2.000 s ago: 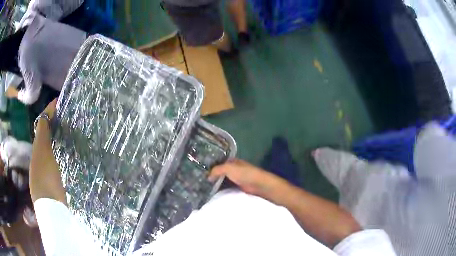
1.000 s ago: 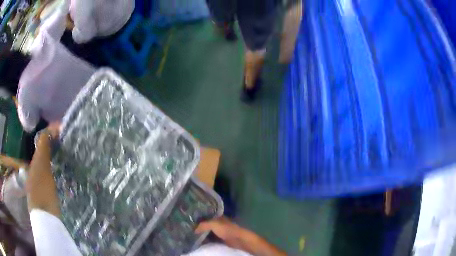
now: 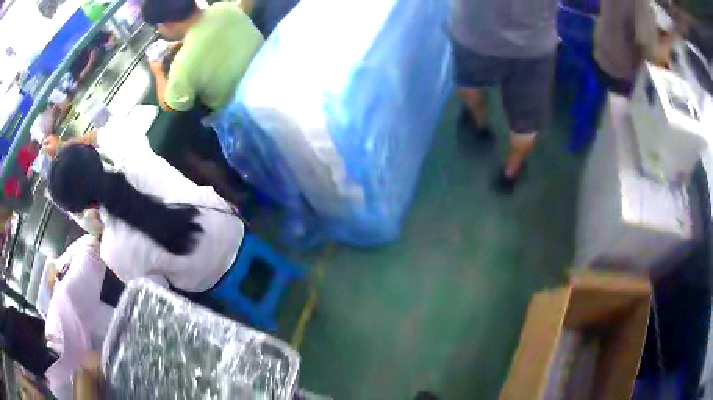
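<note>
A film-wrapped tray (image 3: pixel 199 348) shows at the bottom left, its raised rounded rim and shiny wrinkled film in view. Its lower part is cut off by the picture's bottom edge. A bit of a second rim shows just past its right corner. Small parts under the film are too blurred to tell. My left hand (image 3: pixel 88 381) is at the tray's left edge, blurred and mostly cut off, holding it. My right hand is out of the picture.
Seated people line a bench (image 3: pixel 117 86) at the left, one on a blue stool (image 3: pixel 262 277). A blue-film-wrapped load (image 3: pixel 336 125) stands ahead. A person (image 3: pixel 504 62) walks on the green floor. An open carton (image 3: pixel 582 336) and white boxes (image 3: pixel 664 187) stand at the right.
The view has tipped up and moved along, so the tray sits lower in the picture. My right hand has left the picture. The blue-wrapped load and the open carton have come into view.
</note>
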